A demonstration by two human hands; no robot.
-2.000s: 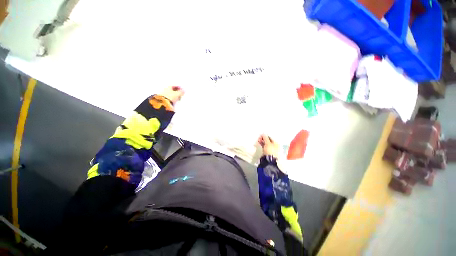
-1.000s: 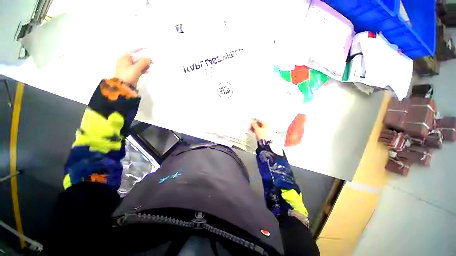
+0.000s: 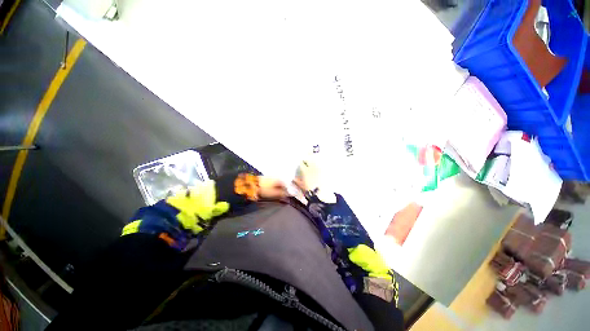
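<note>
A large whitish printed plastic bag [image 3: 346, 123] lies on the white-covered table, its black lettering facing up. My left hand [image 3: 273, 188] is blurred at the table's front edge, close to my body. My right hand [image 3: 301, 183] is beside it, near a small pale yellowish patch at the edge. The two hands are close together. Blur hides the fingers, so I cannot tell whether either hand grips anything.
Blue trays [image 3: 511, 84] with brown pieces stand at the far right, beside a pink-wrapped bundle [image 3: 477, 123]. A red-white-green sheet [image 3: 435, 165] lies nearby. Brown tied bundles [image 3: 538, 249] are on the floor at right. A bin with shiny clear plastic [image 3: 173, 179] stands left of me.
My left hand has come down and right from the bag's left part to beside my right hand. The view has turned, so the table runs more diagonally and more of the floor bin shows.
</note>
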